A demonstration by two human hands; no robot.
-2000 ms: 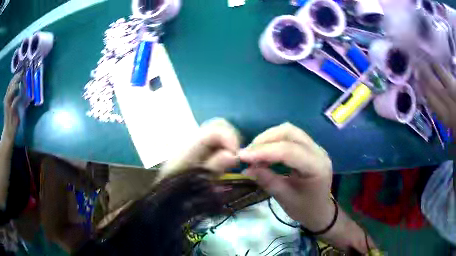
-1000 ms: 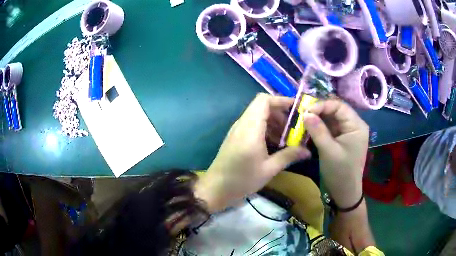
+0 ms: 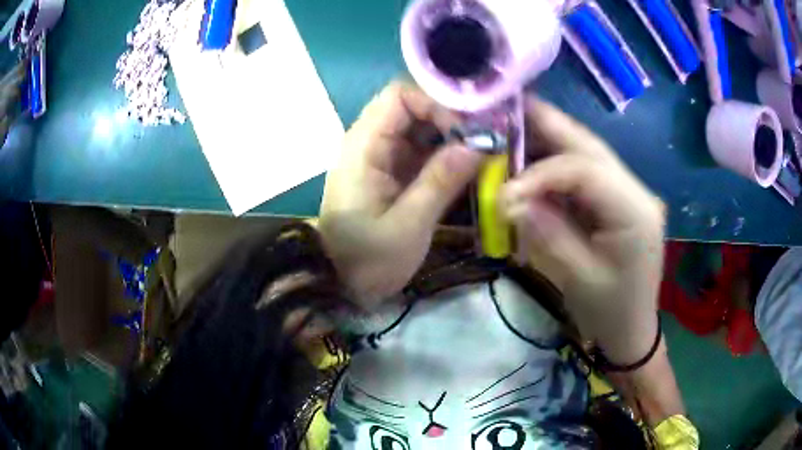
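A pink fan unit [image 3: 519, 53] with a round head, dark centre and open handle is held up above the table's near edge. Its yellow battery [image 3: 494, 206] sits in the handle, below a silvery board part [image 3: 482, 141]. My left hand [image 3: 387, 193] grips the unit at the board, thumb on it. My right hand [image 3: 585, 220] holds the handle from the right, fingers at the battery. Whether a small part is between my fingertips cannot be told.
A white card [image 3: 264, 132] with a dark square lies at left, a blue battery [image 3: 218, 22] on its top. A heap of small pink pieces [image 3: 145, 66] is beside it. Several pink units [image 3: 746, 136] lie at right. Other units [image 3: 37, 61] stand far left. A grey sleeve [image 3: 781, 308] is at the right edge.
The unit with the yellow battery has been lifted from the pile's edge and brought nearer, head up. Both hands moved with it. The view has shifted too.
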